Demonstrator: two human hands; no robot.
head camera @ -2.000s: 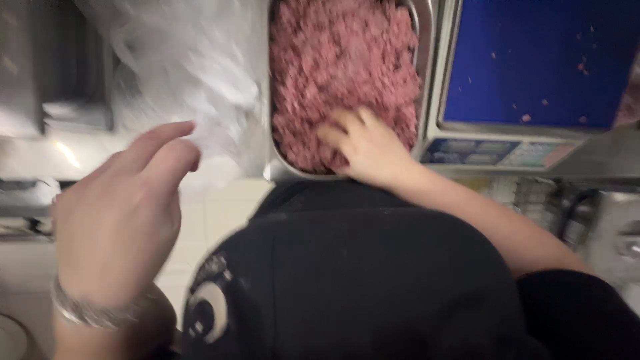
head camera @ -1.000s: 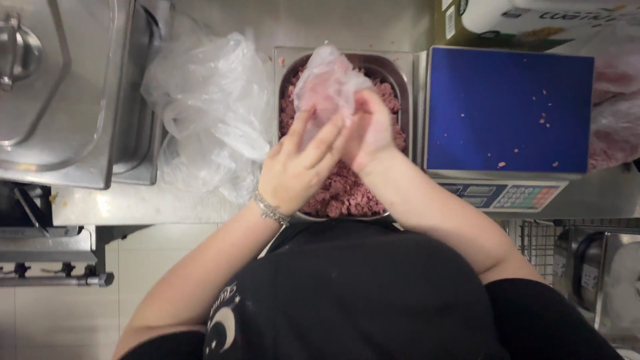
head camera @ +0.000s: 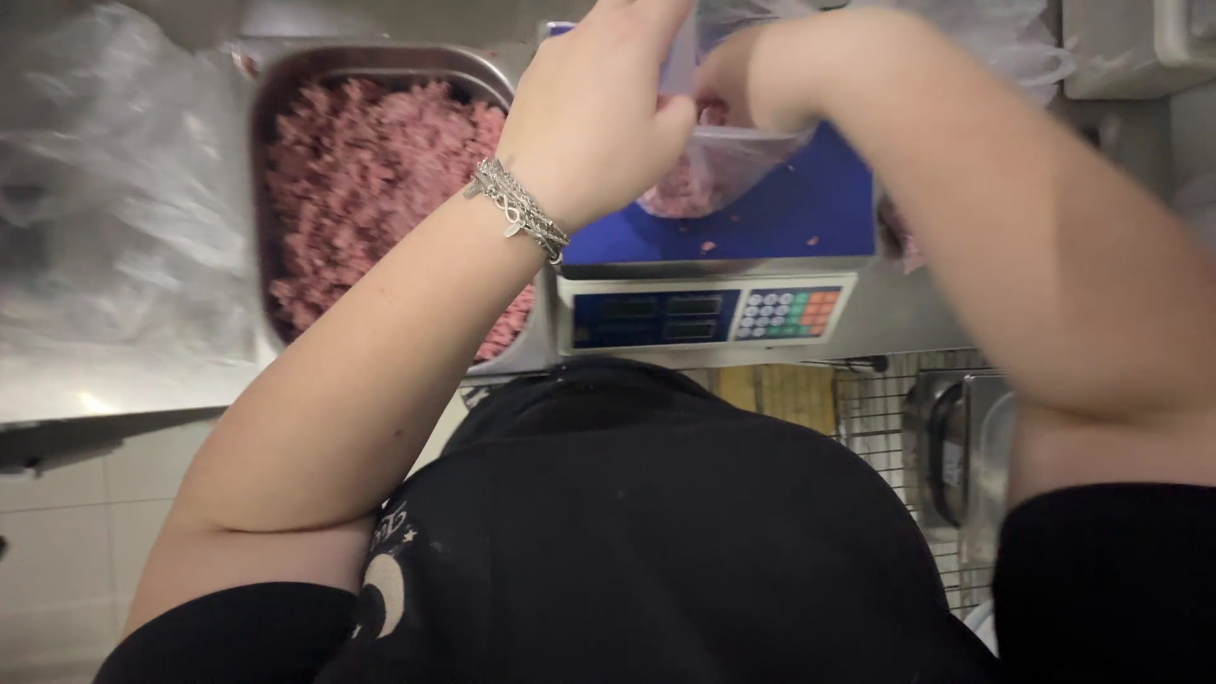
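A clear plastic bag (head camera: pixel 750 157) with some ground meat (head camera: pixel 684 190) in it is over the blue platform of a digital scale (head camera: pixel 817 214). My left hand (head camera: pixel 608 104), with a chain bracelet at its wrist, holds the near left edge of the bag. My right hand (head camera: pixel 769 76) reaches into the bag's mouth from the right; its fingers are mostly hidden, so what they hold cannot be told. Left of the scale, partly behind my left forearm, sits a steel pan (head camera: pixel 261 190) of ground meat.
Crumpled clear plastic bags (head camera: pixel 114 190) lie on the steel counter at the left. The scale's keypad (head camera: pixel 788 312) faces me. More clear plastic (head camera: pixel 1007 38) and a container (head camera: pixel 1111 47) are at the upper right. Below the counter stand a wire rack (head camera: pixel 874 437) and steel containers (head camera: pixel 983 456).
Both hands have moved right, from over the meat pan to over the scale. The bag, bunched between my hands a second ago, is now open with meat inside. The view has shifted.
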